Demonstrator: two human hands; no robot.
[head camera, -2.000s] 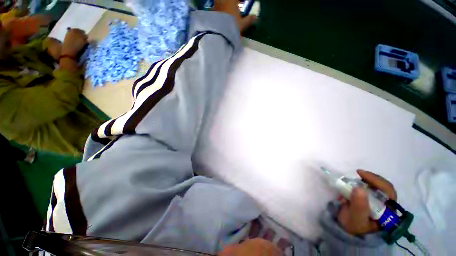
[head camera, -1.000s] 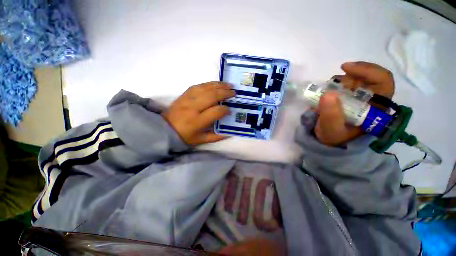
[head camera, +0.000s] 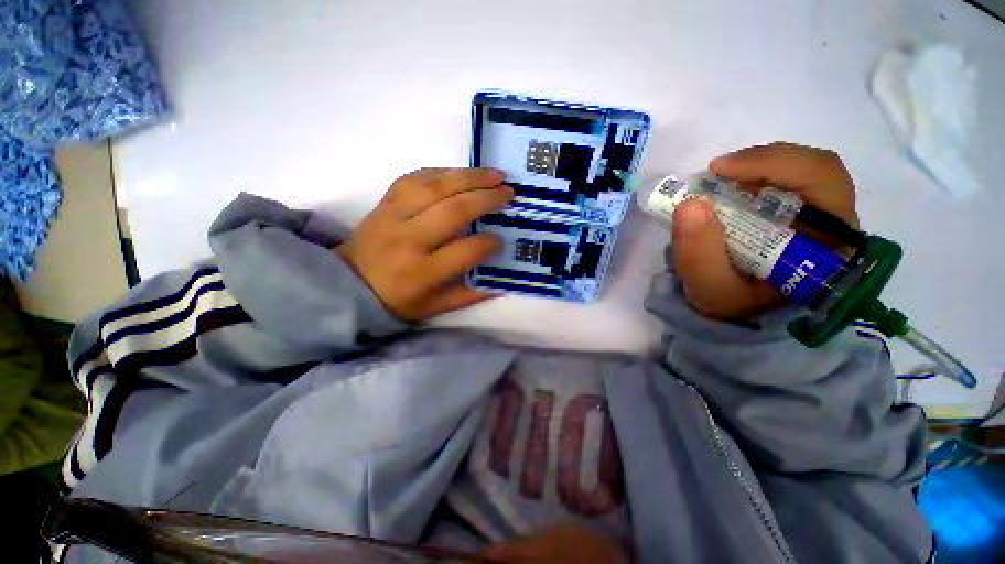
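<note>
Two light blue housings lie one above the other on the white paper, the upper housing (head camera: 518, 165) touching the lower housing (head camera: 535, 260). Each shows black inserts and a small gridded metal piece inside. My left hand (head camera: 424, 237) holds both by their left edges, fingertips on them. My right hand (head camera: 749, 231) is closed around the glue syringe (head camera: 760, 237), a clear-white tube with a white and dark blue label and a green adapter cap. Its tip points left at the upper housing's right part; whether it touches cannot be told.
A clear bag of blue parts (head camera: 83, 66) and a heap of small blue parts (head camera: 24, 209) are at the far left. A crumpled white wipe (head camera: 931, 110) lies upper right. An air tube (head camera: 937, 355) runs from the green cap.
Over two seconds my left hand came back from the conveyor and is now on two housings on the paper. In the last second the syringe tip moved left to the upper housing.
</note>
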